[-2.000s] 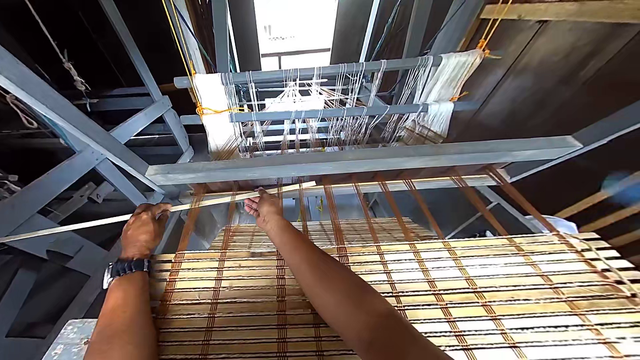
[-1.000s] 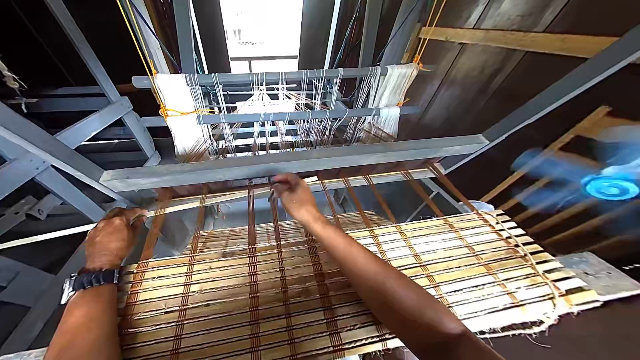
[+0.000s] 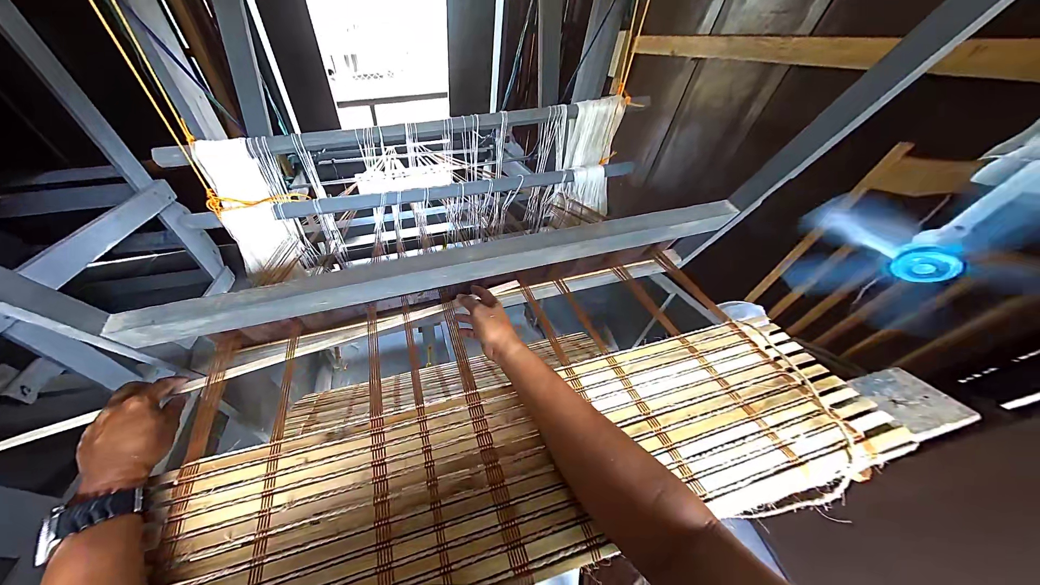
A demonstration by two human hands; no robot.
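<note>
A long thin pale strip (image 3: pixel 349 330) runs through the brown warp threads (image 3: pixel 375 357), just in front of the loom's grey wooden beater bar (image 3: pixel 422 275). At its left part my left hand (image 3: pixel 130 431) grips it, with the tail sticking out to the left. My right hand (image 3: pixel 486 321) is at the strip's farther part, between warp bands, fingers bent against it; whether they pinch it I cannot tell. Below the hands lies the woven mat (image 3: pixel 325 487) of flat pale slats and twisted cord, under my right forearm.
Behind the beater hang heddles of white string (image 3: pixel 252 203) on grey bars, tied with orange cord (image 3: pixel 218 203). Grey loom posts stand at the left. A blue-centred fan (image 3: pixel 926 263) spins at the right. A flat board (image 3: pixel 914 402) juts out beside the mat's right edge.
My right hand has come down from a little above the strip to the strip itself. Its tip lies farther right across the warp than two seconds ago. The view has swung right, bringing in the fan.
</note>
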